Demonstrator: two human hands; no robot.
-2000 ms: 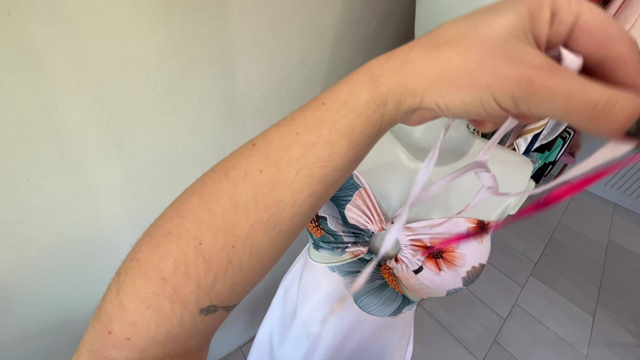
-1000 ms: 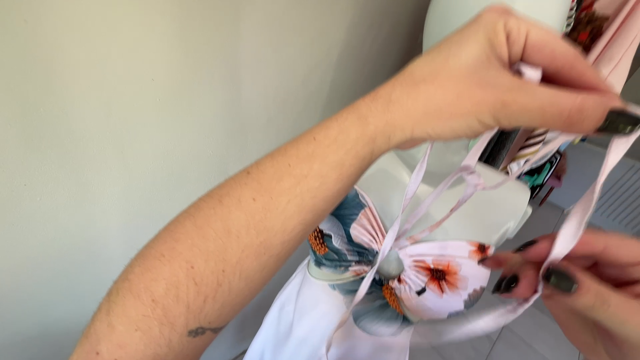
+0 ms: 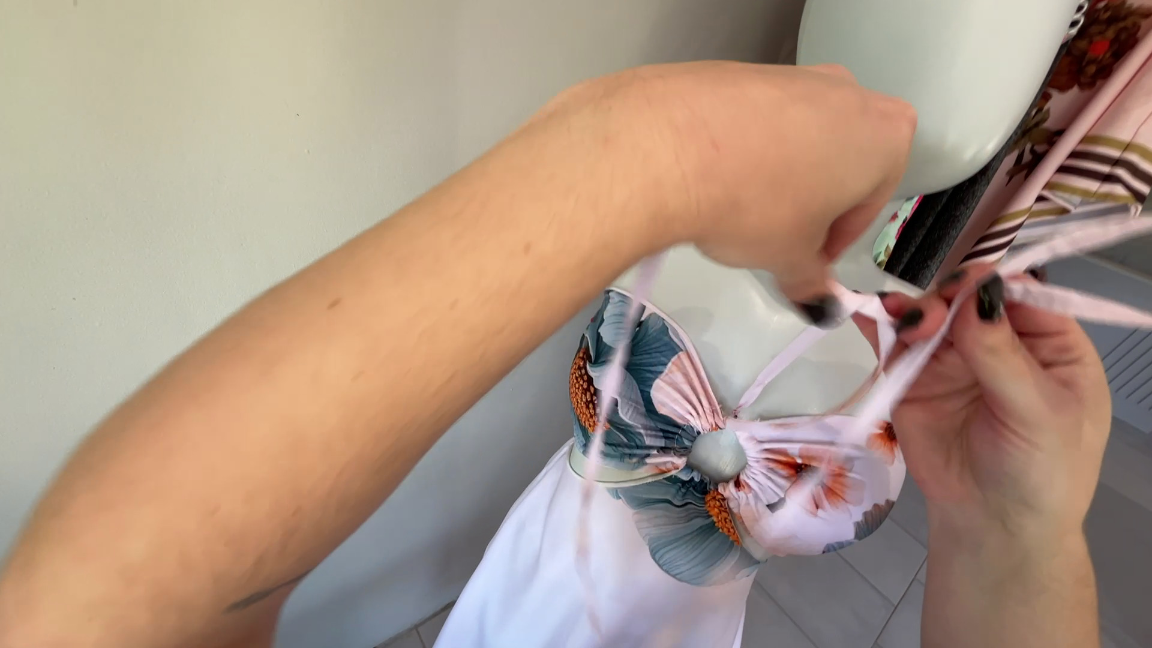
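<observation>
A pale mannequin (image 3: 765, 351) wears a floral bikini top (image 3: 657, 387) gathered at a round pale ring (image 3: 717, 454), above a white skirt (image 3: 576, 549). My left hand (image 3: 801, 180) reaches over from the left, its thumb and fingers pinching a pale pink strap (image 3: 868, 306) in front of the mannequin's chest. To its right my right hand (image 3: 999, 387), palm up, holds pink straps between thumb and fingers; their loose ends trail off to the right. Another thin strap (image 3: 612, 387) hangs down past the left cup, blurred. Part of my left fingers is hidden behind the hand.
A plain wall (image 3: 315, 135) fills the left. The mannequin's smooth head (image 3: 927, 81) stands at the top right, with patterned garments (image 3: 1089, 171) hanging behind it. Grey floor tiles (image 3: 864, 576) show below, and a slatted grey surface (image 3: 1129, 369) lies at the right edge.
My left hand has come down closer to the mannequin's chest. My right hand, low at the right edge one second ago, is now up beside it with straps in its fingers.
</observation>
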